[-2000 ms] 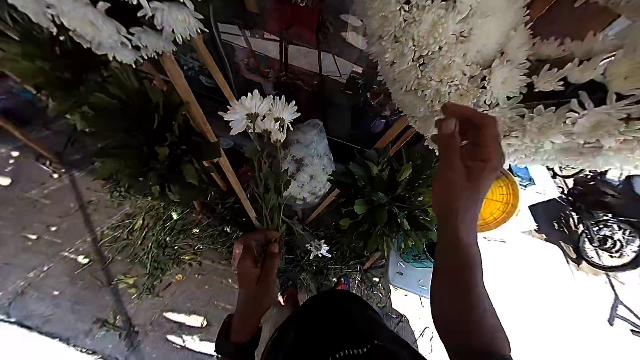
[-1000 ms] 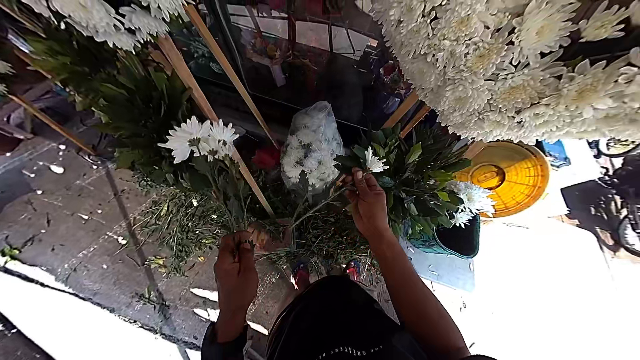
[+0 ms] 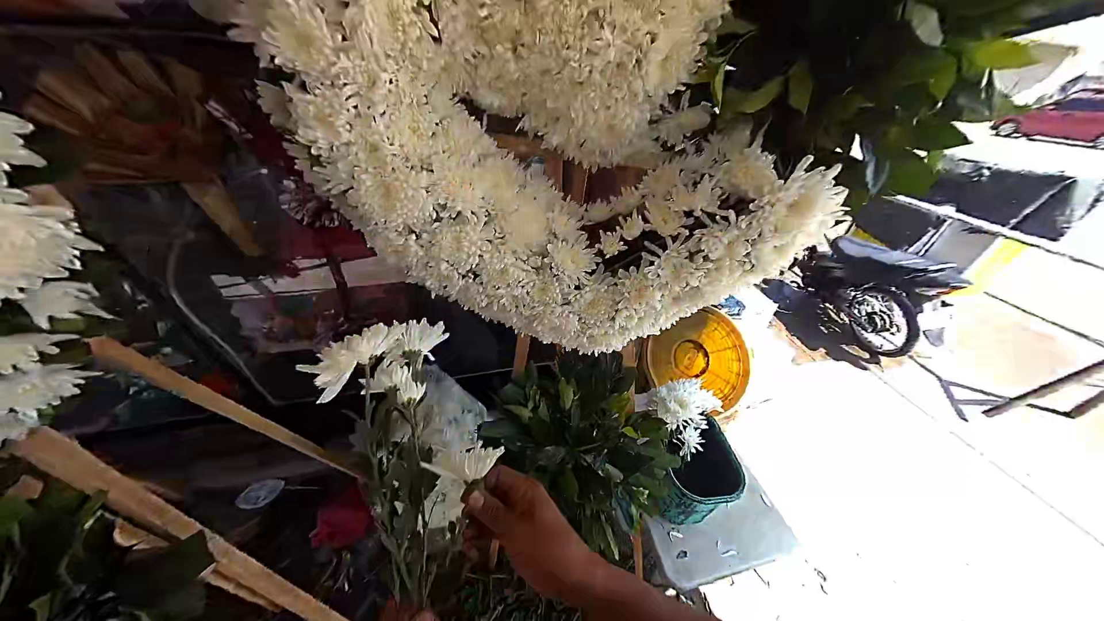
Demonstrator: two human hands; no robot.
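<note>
My right hand (image 3: 526, 526) grips a white chrysanthemum (image 3: 470, 463) just under its bloom. Beside it stands a bunch of white chrysanthemums (image 3: 379, 354) with long leafy stems. At the bottom edge only the fingertips of my left hand (image 3: 407, 612) show, around the lower stems of that bunch. Above both hands hangs a large wreath of white chrysanthemums (image 3: 509, 233). A clear plastic bag (image 3: 453, 405) is partly hidden behind the bunch.
Green foliage (image 3: 573, 431) is right of my right hand, near a dark green basket (image 3: 711, 470) with white blooms. A yellow plastic basket (image 3: 733, 362) lies beyond. Wooden poles (image 3: 216, 405) slant at left. A motorcycle (image 3: 880, 293) stands at right; a red car (image 3: 1052, 116) is farther off.
The view has swung so the wreath fills the upper middle. My right hand has brought its flower up close to the bunch; a second ago it was apart from it.
</note>
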